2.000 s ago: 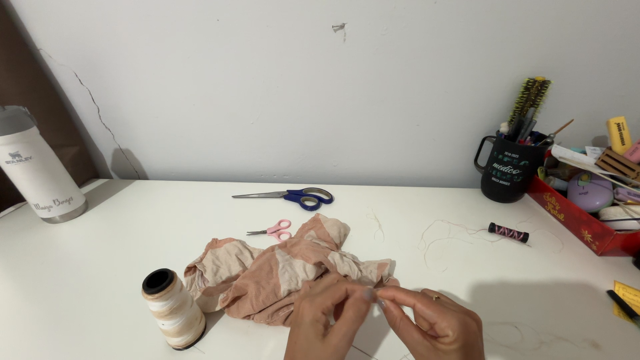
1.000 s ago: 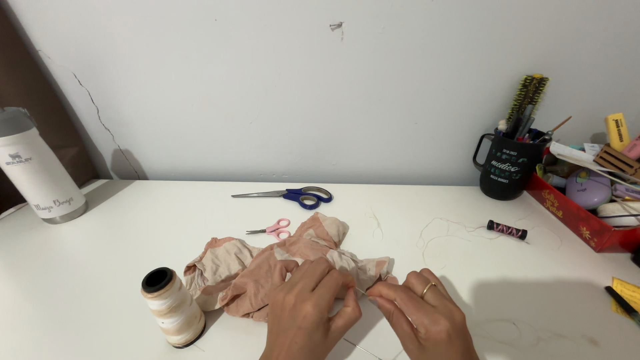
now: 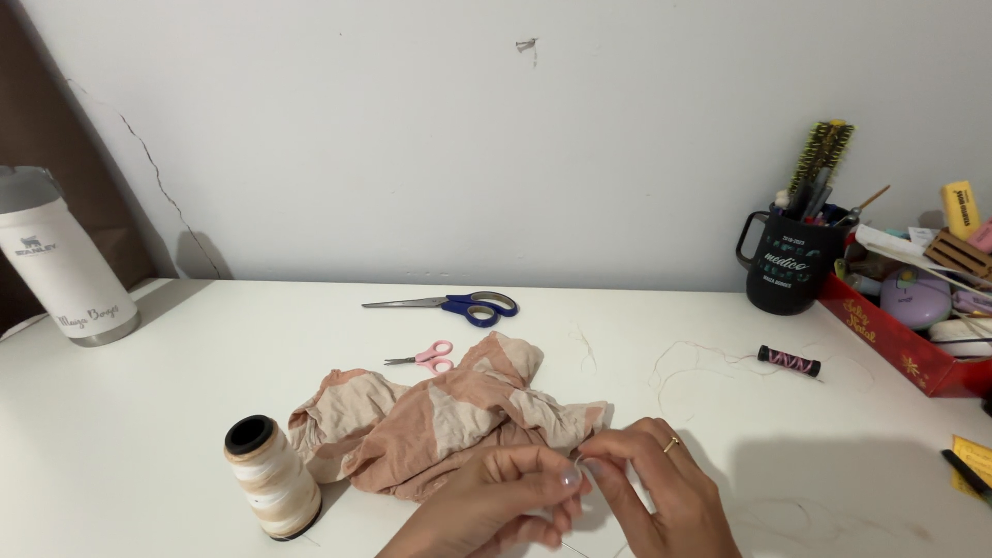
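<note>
My left hand (image 3: 504, 496) and my right hand (image 3: 659, 488) meet at the fingertips near the bottom centre, pinching a fine light thread (image 3: 577, 460) between them. A thin needle-like piece (image 3: 573, 549) shows just below my left fingers. Behind my hands lies a crumpled pink and cream cloth (image 3: 465, 411). To its left stands a cone of cream and tan thread (image 3: 273, 480). Small pink-handled scissors (image 3: 422, 359) lie at the cloth's back edge, and larger blue-handled scissors (image 3: 446, 305) lie farther back. Whether my fingertips also touch the cloth is hard to tell.
A small spool of pink and dark thread (image 3: 789, 362) lies at right with loose strands. Behind it are a black mug (image 3: 790, 263) of pens and a brush, and a red box (image 3: 876, 333) of small items. A white bottle (image 3: 66, 271) stands at left.
My hands were at the cloth's right corner a second ago; now they are nearer me, with the thread pinched between the fingertips. The cloth and scissors have stayed put.
</note>
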